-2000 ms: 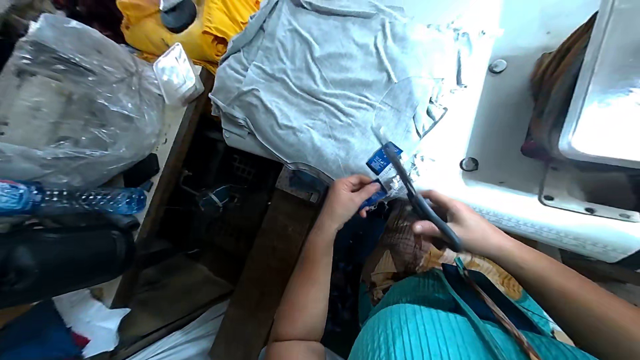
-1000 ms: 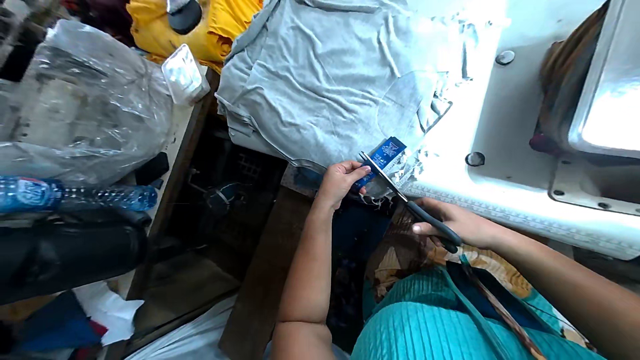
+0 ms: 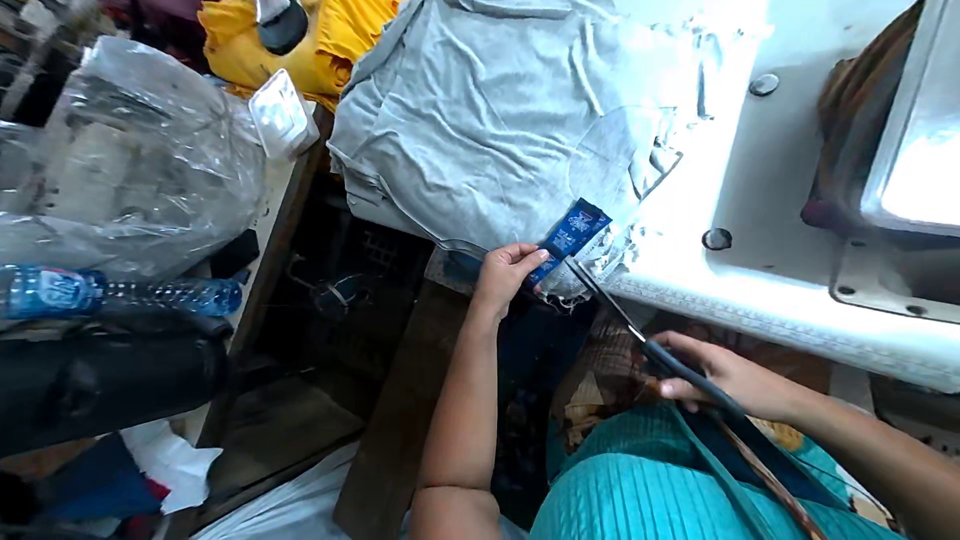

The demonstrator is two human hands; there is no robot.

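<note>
My left hand (image 3: 510, 276) pinches the lower end of some blue printed labels (image 3: 574, 232) between thumb and fingers, at the front edge of the white machine table. In my right hand (image 3: 720, 375) are long scissors with black handles (image 3: 626, 322). Their blades point up and left, with the tips at the labels' lower right side; whether they touch is unclear. Light grey fabric (image 3: 480, 127) lies rumpled just beyond the labels. White frayed scraps or threads (image 3: 566, 289) hang by the table edge, beneath the blade tips.
A metal machine part (image 3: 922, 150) stands at the right on the white table (image 3: 772, 172). To the left are a clear plastic bag (image 3: 165, 150), a plastic bottle (image 3: 165, 294), a white plastic container (image 3: 279, 112) and yellow fabric (image 3: 330, 45). A dark gap separates the two tables.
The scissors were across the labels in the earlier frames; their tips now are at the labels' lower right side. My left hand keeps its pinch on the labels.
</note>
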